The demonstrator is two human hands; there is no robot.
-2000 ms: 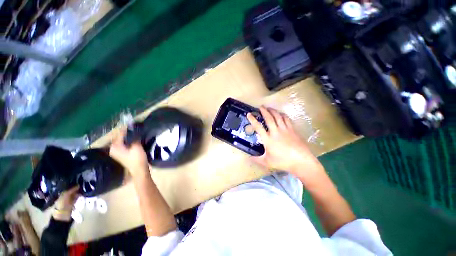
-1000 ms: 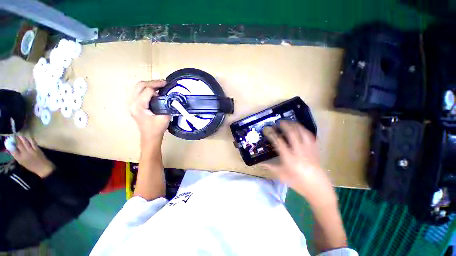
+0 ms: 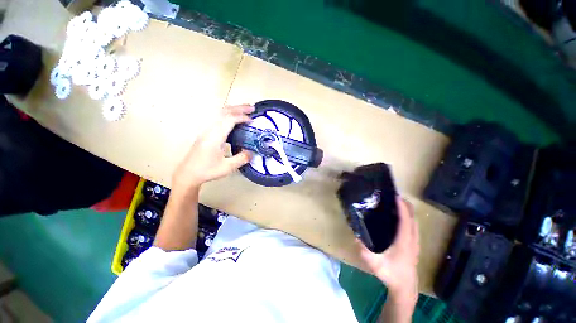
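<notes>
A round black fan head (image 3: 298,129) with pale curved spokes lies on the tan bench. A black bar crosses it, and a white ribbon cable (image 3: 287,165) sticks out from the bar's centre. My left hand (image 3: 218,148) grips the left end of the bar and the drum's rim. My right hand (image 3: 396,249) holds a black base housing (image 3: 371,205) tilted on its side, right of the fan head and apart from it. The housing's inside is dark and blurred, with a shiny spot.
Black base housings (image 3: 475,169) stand at the right end of the bench (image 3: 170,94). White gears (image 3: 95,63) are piled at the upper left. A yellow crate (image 3: 124,238) of black units is below my left forearm. The green conveyor (image 3: 303,38) runs behind. A neighbour's dark sleeve is at left.
My right hand has taken hold of the base housing and tilted it up, after reaching into it on the bench. My left hand stays on the fan head. The view has turned.
</notes>
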